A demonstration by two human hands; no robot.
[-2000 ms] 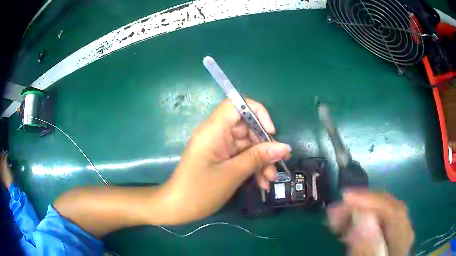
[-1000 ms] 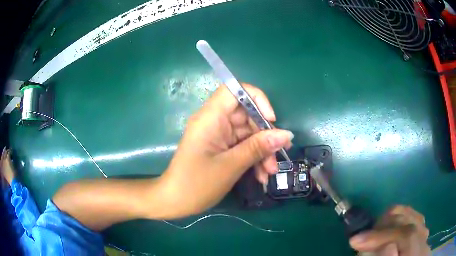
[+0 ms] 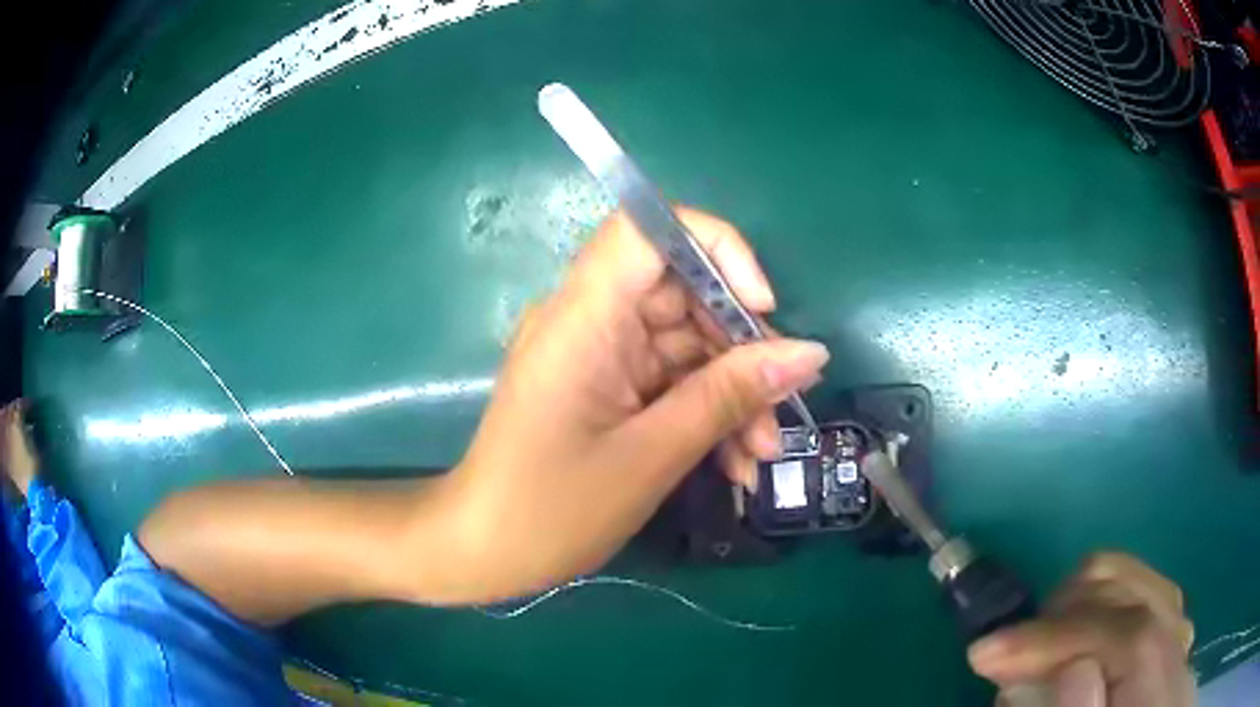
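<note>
My left hand (image 3: 622, 401) holds the silver tweezers (image 3: 629, 187) like a pen, their tips over the upper part of a small black device housing (image 3: 789, 483). The housing shows a white label and metal spots inside. It sits in a black fixture (image 3: 895, 409), partly hidden by my left fingers. My right hand (image 3: 1092, 638), cut off by the bottom edge, holds the soldering iron (image 3: 953, 557). Its metal end is at the right rim of the housing; exact contact cannot be told.
A solder spool (image 3: 83, 263) stands at the left, with thin solder wire (image 3: 201, 362) curving from it. A round wire fan grille (image 3: 1092, 55) and a red tray (image 3: 1233, 180) are at the upper right. A white edge strip (image 3: 277, 97) crosses the upper left. Another person's hand (image 3: 20, 449) shows at the left edge.
The iron has swung from right of the fixture to the housing's right rim. The tweezers stay at the housing, in my left hand. The whole view has shifted slightly.
</note>
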